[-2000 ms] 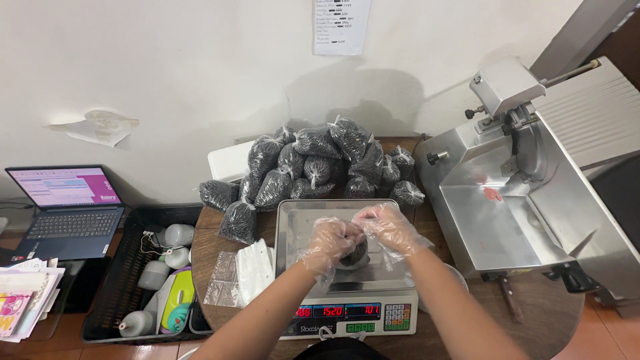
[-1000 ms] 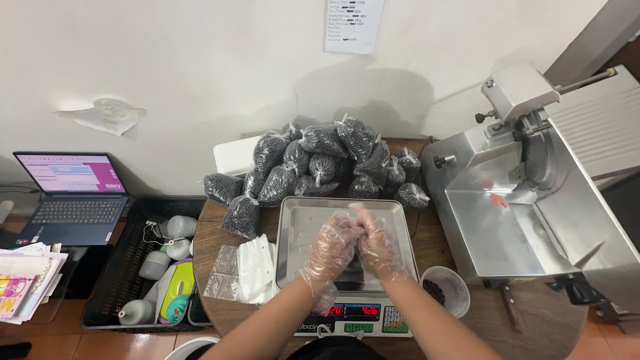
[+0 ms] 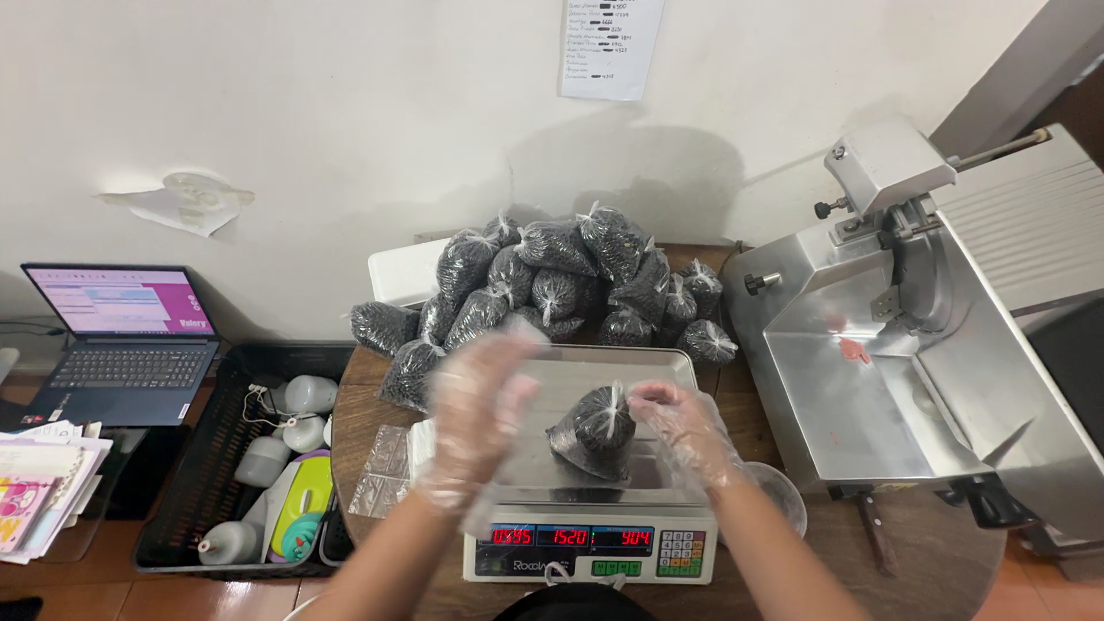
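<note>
A knotted clear plastic bag of small dark beans or grains (image 3: pixel 595 435) rests on the steel pan of a digital scale (image 3: pixel 535 371). My right hand (image 3: pixel 690 427), in a clear disposable glove, is at the right of the bag's knot; whether its fingers still pinch the tied end is unclear. My left hand (image 3: pixel 483 410), gloved too and blurred, is raised over the pan's left side with its fingers apart, away from the bag. The scale's red display (image 3: pixel 569 536) is lit. Behind the scale lies a pile of similar tied bags (image 3: pixel 552 293).
Flat plastic bags (image 3: pixel 384 470) lie left of the scale, a clear tub (image 3: pixel 780 500) right of it. A meat slicer (image 3: pixel 862 371) and a knife (image 3: pixel 876 530) are on the right. Left are a black crate (image 3: pixel 194 483) with bulbs, a laptop (image 3: pixel 125 362) and papers (image 3: pixel 52 492).
My hands were together over the bag at its top; now they are apart, the left one up and to the left. The tied bag shows plainly between them on the pan.
</note>
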